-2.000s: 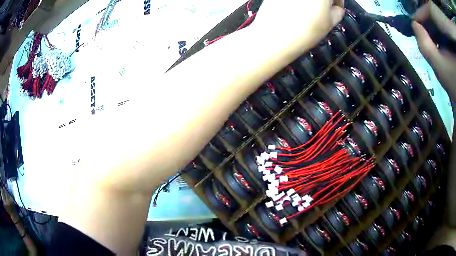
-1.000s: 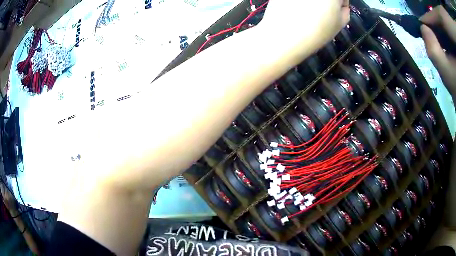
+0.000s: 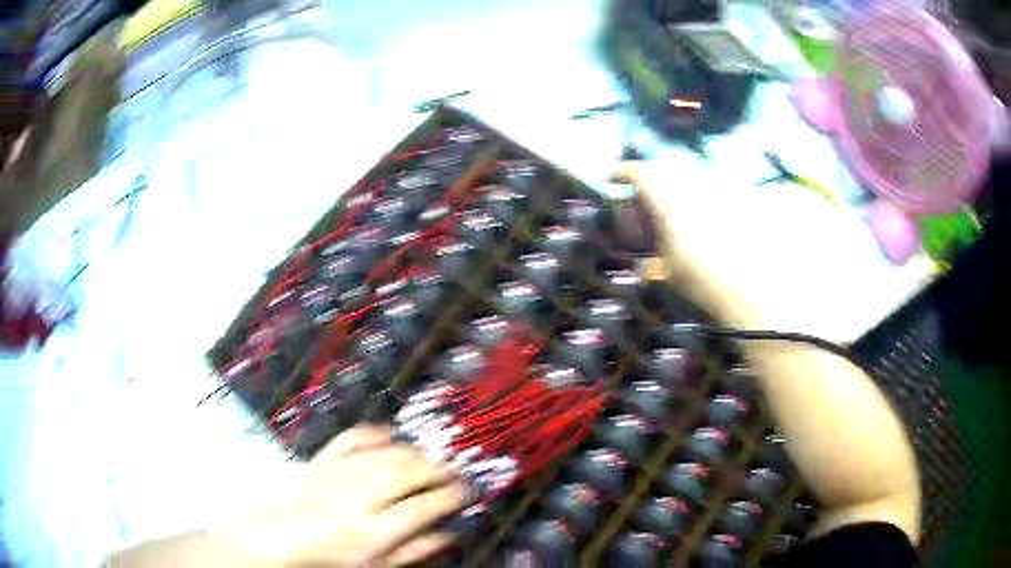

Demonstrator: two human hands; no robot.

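The view is blurred. A dark divided tray (image 3: 443, 122) holds rows of round black speakers (image 3: 539, 264). Thin red leads trail over its left rows. A fan of loose red leads (image 3: 532, 416) with white plugs (image 3: 427, 422) lies on the tray's middle. My left hand (image 3: 388, 494) is at the tray's lower left edge, fingertips beside the plugs; I cannot tell whether it grips anything. My right hand (image 3: 649, 227) is over the tray's upper right edge, closed around the dark handle of the soldering iron (image 3: 630, 222). The iron's tip cannot be made out.
A dark box with a red light (image 3: 685, 105) stands beyond the tray. A pink fan (image 3: 909, 111) is at the upper right. A black cord (image 3: 798, 336) crosses my right forearm. A blurred red and white lead bundle (image 3: 28, 316) lies at the far left.
The view has shifted, bringing the box and pink fan into sight. My left hand has moved from the tray's top to its lower left edge. My right hand appears nearer the picture's middle.
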